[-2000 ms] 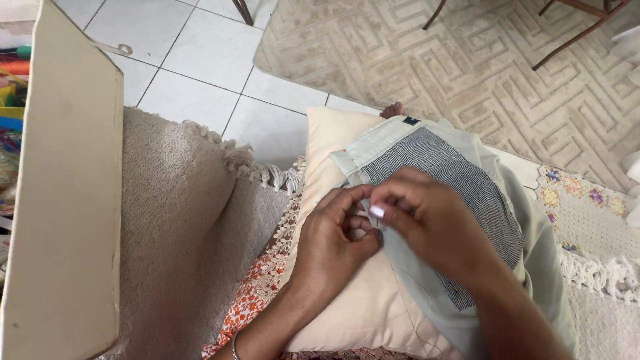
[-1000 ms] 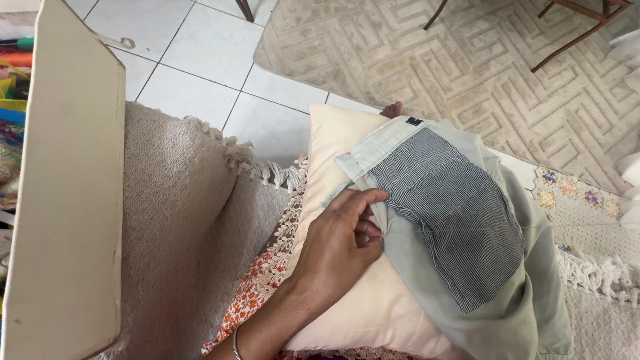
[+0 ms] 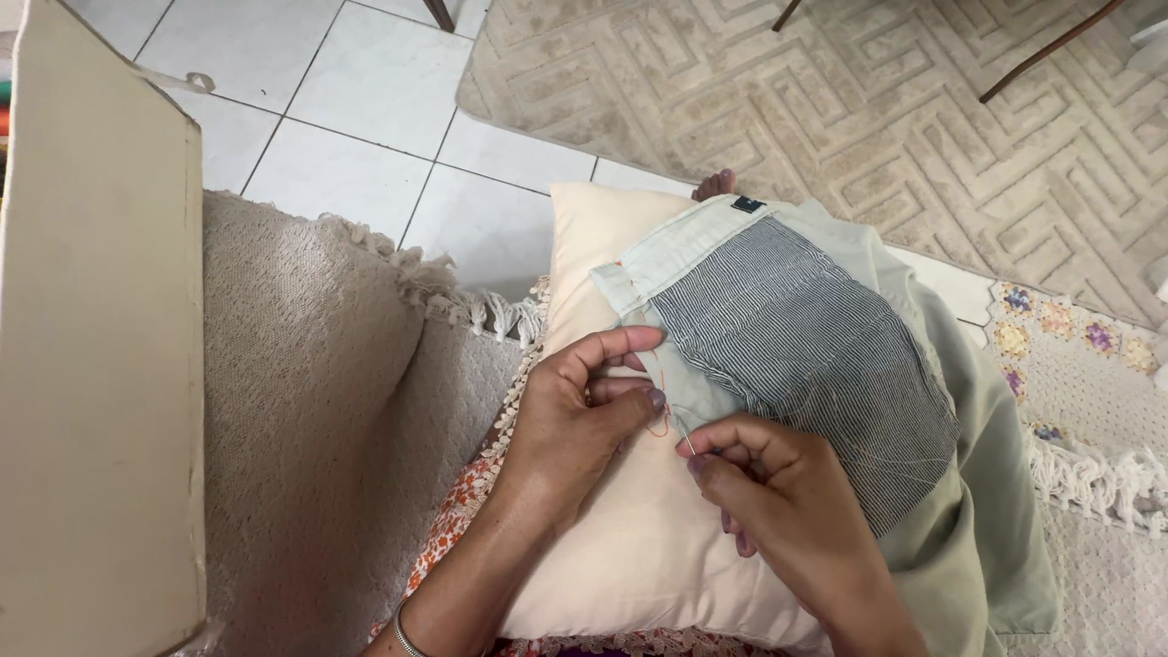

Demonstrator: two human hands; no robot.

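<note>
A pale green garment (image 3: 981, 447) with a waistband and a striped inner panel (image 3: 803, 338) lies over a cream pillow (image 3: 593, 584) on my lap. My left hand (image 3: 584, 411) pinches the garment's edge below the waistband, between thumb and fingers. Orange thread (image 3: 663, 427) runs in stitches along that edge and hangs in a small loop by my left thumb. Just right of it, my right hand (image 3: 766, 474) holds a thin sewing needle (image 3: 688, 442) between thumb and index finger, close to the cloth. Fine pale thread trails across the striped panel.
An upright cream board or lid (image 3: 100, 347) stands at the far left. Fringed woven covers (image 3: 301, 420) lie on both sides of the pillow. Beyond are white floor tiles (image 3: 356, 82), a patterned beige rug (image 3: 730, 100) and thin brown furniture legs (image 3: 1049, 50). A foot shows past the pillow.
My right hand, out of view one second ago, is back beside my left hand with the needle. My left hand still grips the garment's edge.
</note>
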